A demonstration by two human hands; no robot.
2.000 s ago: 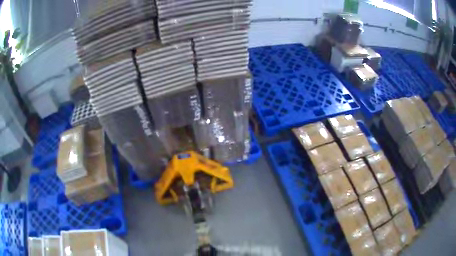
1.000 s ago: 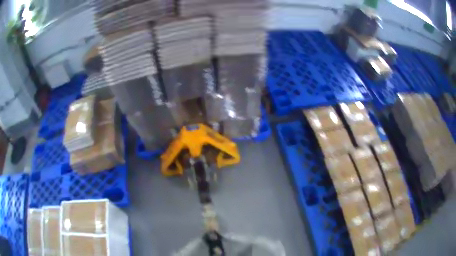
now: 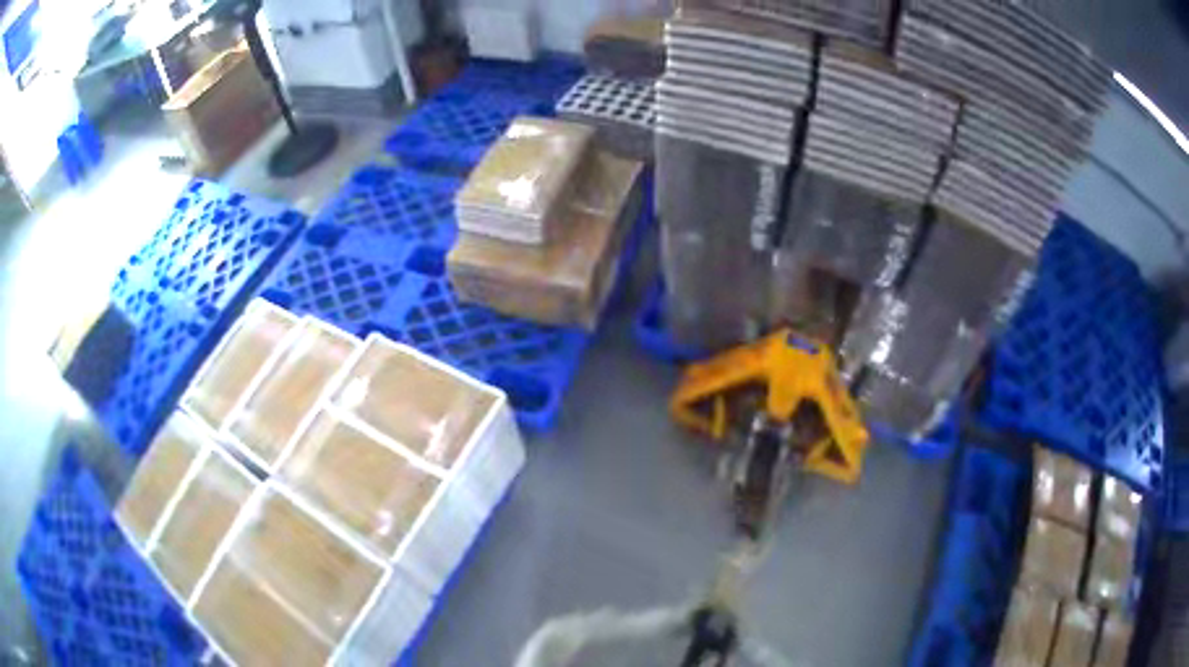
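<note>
The orange-yellow pallet truck (image 3: 789, 391) stands at the foot of the tall pallet load (image 3: 848, 196), its forks hidden under it. The load has grey-brown cartons below and many thin flat layers above, with shiny wrap. The truck's dark tiller runs down to the pale loop handle (image 3: 606, 628) at the bottom edge, which is partly cut off and blurred. Neither of my hands is in the picture.
A white-sided carton block (image 3: 320, 482) stands on a blue pallet at the left. Brown cartons (image 3: 548, 235) lie on another blue pallet (image 3: 443, 313) beside the tall load. Small brown cartons (image 3: 1063, 554) are at the lower right. A round black stand base (image 3: 303, 149) is at the upper left.
The view has turned left, so the load, truck and handle now appear further right. More of the white-sided carton block and the left floor shows. The truck is still at the load.
</note>
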